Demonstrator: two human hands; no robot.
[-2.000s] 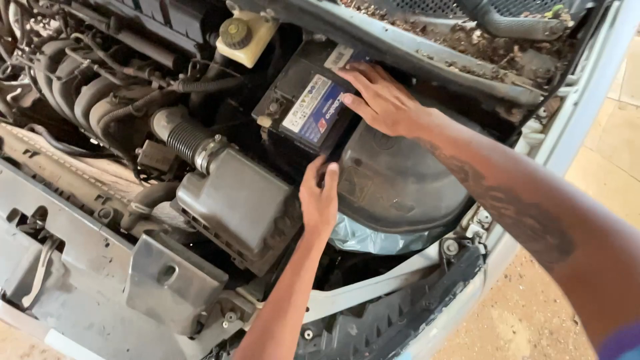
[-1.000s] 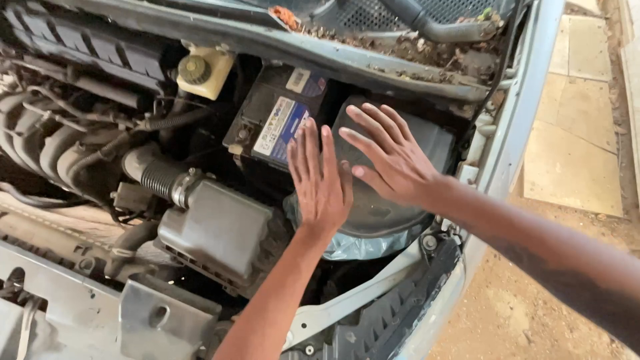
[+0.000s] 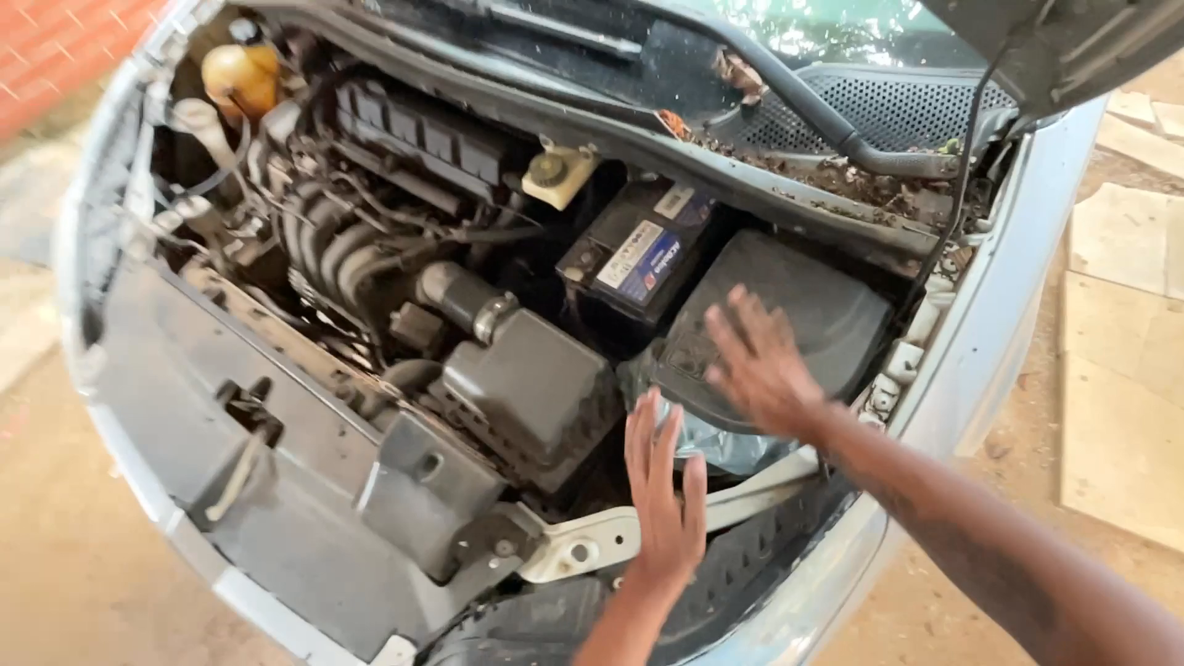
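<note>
My right hand, slightly blurred, is spread over the front part of a black plastic cover; whether it touches the cover I cannot tell. Below and to its left my left hand is raised with the fingers apart, holding nothing, near the pale metal front crossbar. A car battery with a blue and white label sits behind the hands, beside the black cover. Clear plastic sheeting shows under the cover's front edge. Left of my left hand lies the black air filter housing with its ribbed intake hose.
A brake fluid reservoir with a dark cap stands behind the battery. The engine's curved intake manifold fills the middle left. A raised hood overhangs the upper right, above the wiper arm and leaf debris. The fender edge runs down the right.
Both hands have moved away from the battery, which they were beside two seconds ago. My left hand is now lower, in front of the black cover. The view has widened to more of the engine bay.
</note>
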